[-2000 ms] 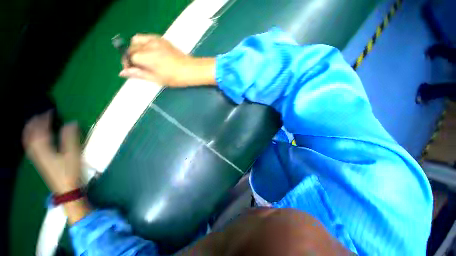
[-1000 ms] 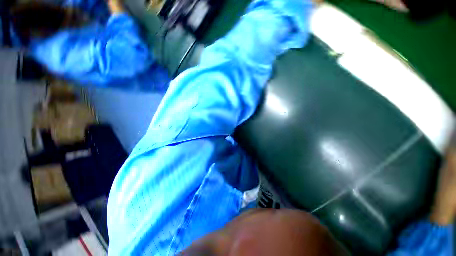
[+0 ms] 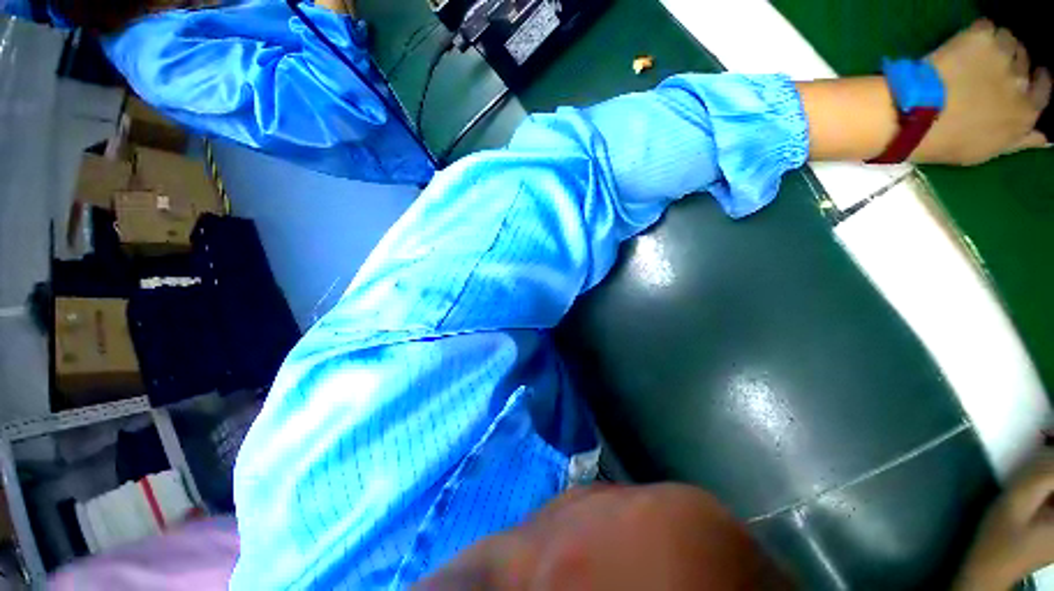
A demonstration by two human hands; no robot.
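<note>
My left hand [image 3: 982, 92], with a dark red band and blue block on its wrist, reaches across the white edging [image 3: 925, 277] over the green belt [image 3: 861, 35] at the upper right. Its fingertips meet a dark shape at the frame's right edge; whether they hold it cannot be told. My right hand [image 3: 1023, 525] is blurred and cut off by the lower right edge, near the white edging. Its fingertips and anything in them cannot be made out. The dark green mat [image 3: 717, 335], with a thin pale seam, lies between my body and the edging.
A black box [image 3: 526, 35] with a pale label and dark cords stands on the mat at the top. A small tan piece [image 3: 643, 64] lies beside it. A neighbouring person's blue sleeve [image 3: 266, 92] is at the upper left. Cartons [image 3: 168, 202] stand at the left.
The view has swung toward the neighbouring person. My left hand, out of frame a second ago, now shows over the belt. My right hand, seen earlier with a small dark tool, is now at the lower right edge.
</note>
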